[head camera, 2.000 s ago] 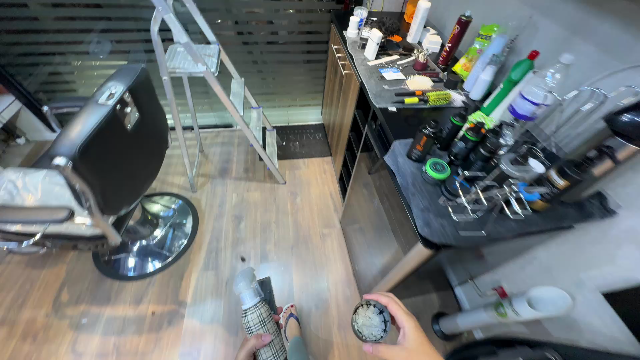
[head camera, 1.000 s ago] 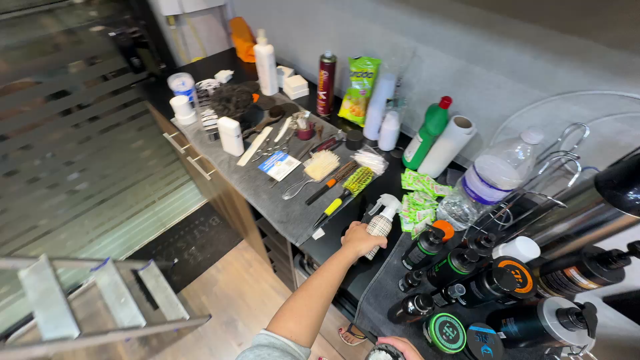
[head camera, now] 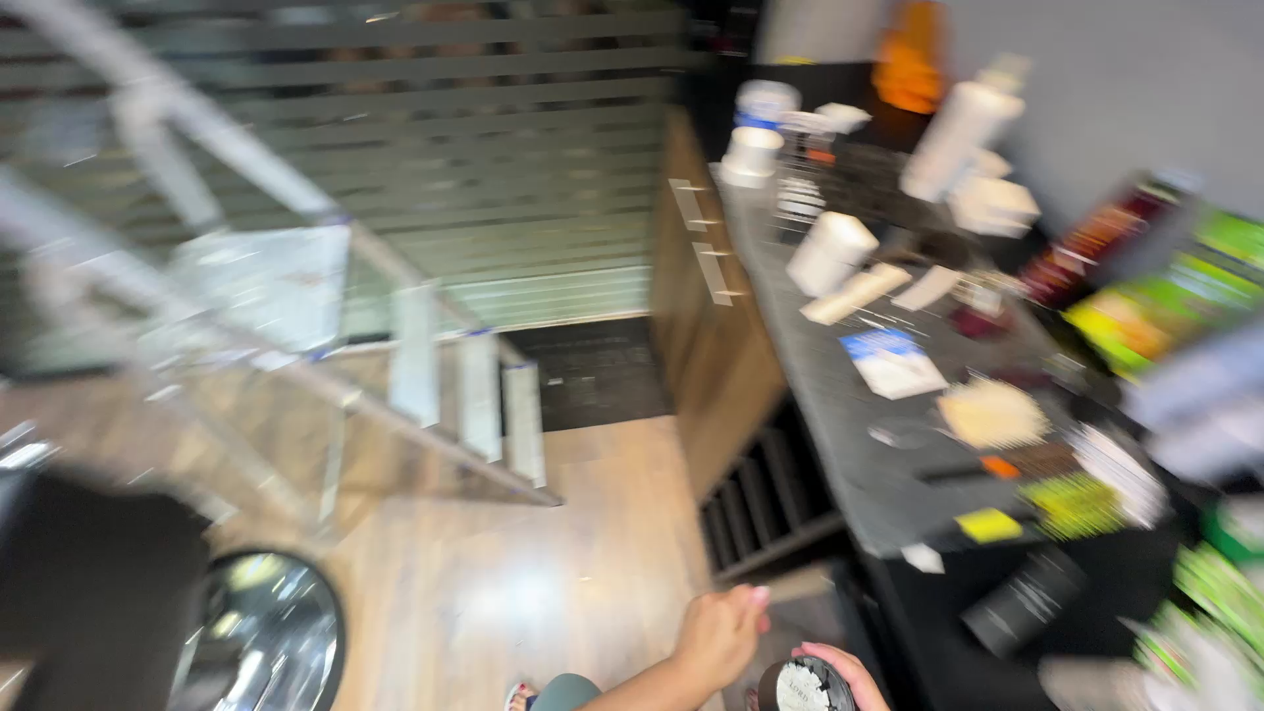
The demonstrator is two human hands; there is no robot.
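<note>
The view is blurred. Near the bottom middle is my left hand (head camera: pixel 723 632), its fingers bent, beside the counter's lower side; whether anything is in it cannot be made out. Just right of it my right hand (head camera: pixel 851 671) holds a round dark jar (head camera: pixel 805 686) with a pale, printed top, at the bottom edge. A dark container (head camera: pixel 1024 602) lies tilted on the black surface right of my hands. Above it on the counter are a yellow-green brush (head camera: pixel 1076 502) and a pale-bristled brush (head camera: pixel 992 413).
The grey counter (head camera: pixel 820 395) carries white bottles, a red-brown can (head camera: pixel 1106 237) and green packets. An aluminium stepladder (head camera: pixel 415 355) stands at the left. A barber chair's round chrome base (head camera: pixel 262 632) is at the lower left, and a dark mat (head camera: pixel 592 375) lies on the floor.
My left hand was on the checked spray bottle at the counter one second ago; it is now off it, lower down. The view has swung left.
</note>
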